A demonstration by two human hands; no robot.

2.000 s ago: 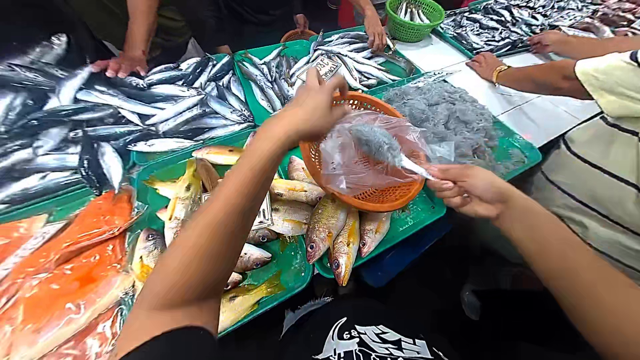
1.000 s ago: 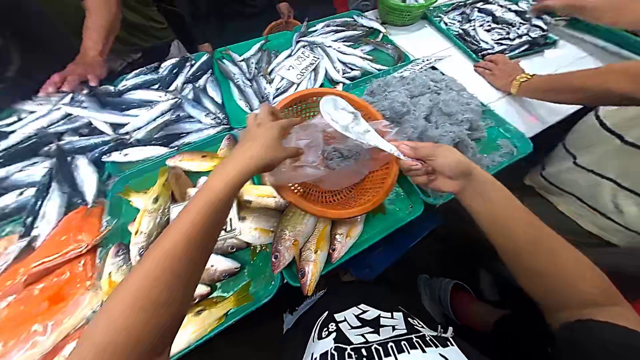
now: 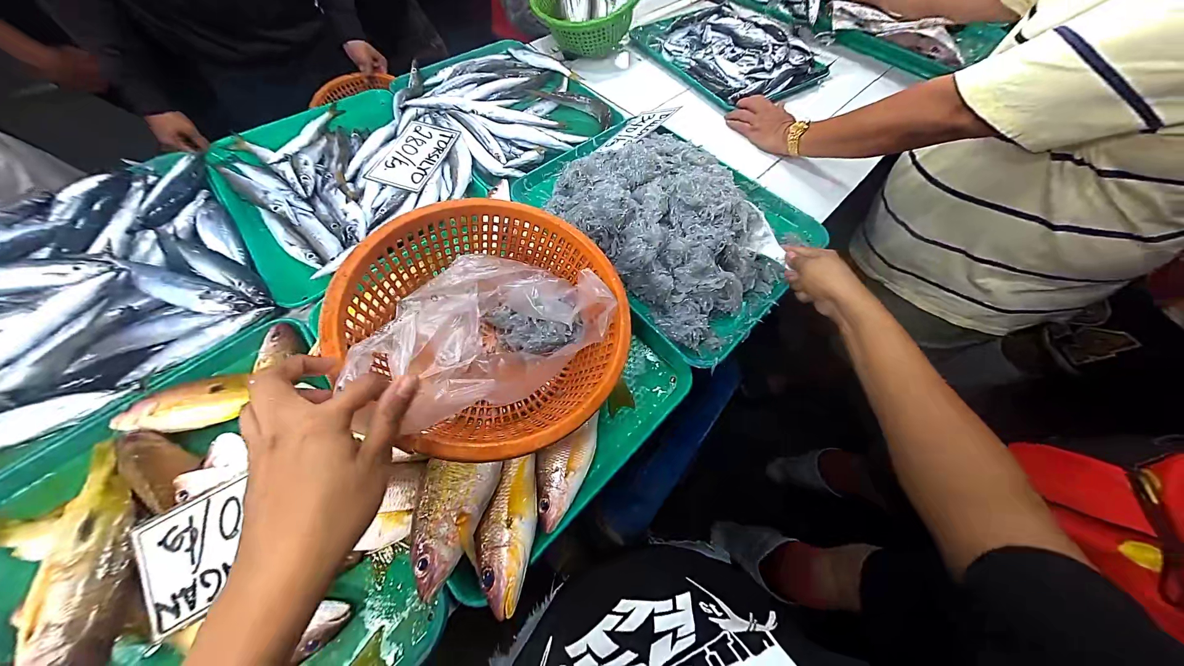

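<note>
My left hand is at the left edge of an orange plastic basket, its fingers around the rim and the edge of a clear plastic bag. Inside the bag lies a small grey clump of tiny shrimp or fry. My right hand grips the handle end of a white scoop, whose bowl is mostly hidden at the right side of a grey heap of the same small catch. That heap lies on a green tray.
Silvery fish and yellow-striped fish lie on green trays around the basket. Handwritten price cards stand among them. A green basket is at the back. At the right, another person's hand rests on the white tiled table.
My right hand has moved from over the basket to the right side of the grey heap, with the scoop. My left hand has moved down to the basket's left rim and the bag.
</note>
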